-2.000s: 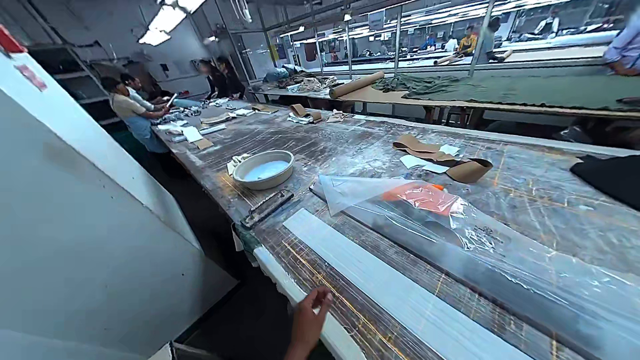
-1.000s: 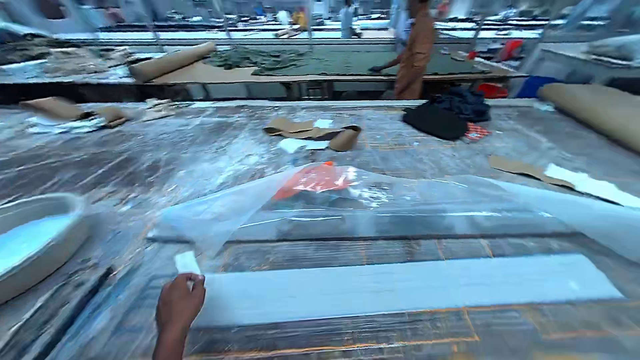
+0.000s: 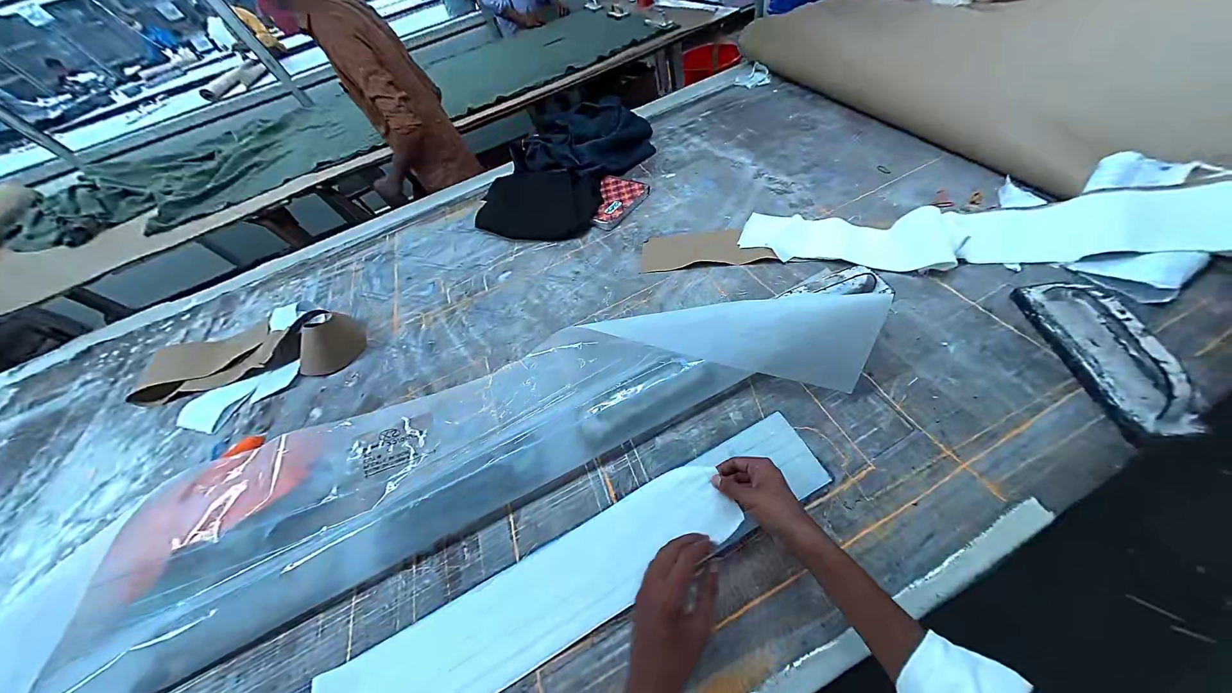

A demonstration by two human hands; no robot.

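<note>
A long white strip [image 3: 539,577] of cloth or paper lies on a flat pale board [image 3: 770,452] on the worktable [image 3: 924,481]. Near the strip's right end, my right hand [image 3: 760,496] pinches its edge between thumb and fingers. My left hand [image 3: 674,602] rests at the near edge of the strip, its fingers curled; whether it grips the edge is unclear. Beyond the strip, a clear plastic sheet [image 3: 462,462] lies alongside, its right corner folded over. An orange-red piece [image 3: 231,500] shows through the sheet at the left.
Brown paper scraps [image 3: 221,356], a black cloth [image 3: 539,207], a red patterned case [image 3: 621,200], crumpled white strips [image 3: 1059,226] and a dirty handled tool [image 3: 1107,361] lie around. A large brown paper roll [image 3: 1011,87] lies behind. A person in brown [image 3: 385,91] stands beyond the table.
My right hand has come into view and holds the strip near its right end. One second ago a single hand was at the strip's left end. The view has swung right.
</note>
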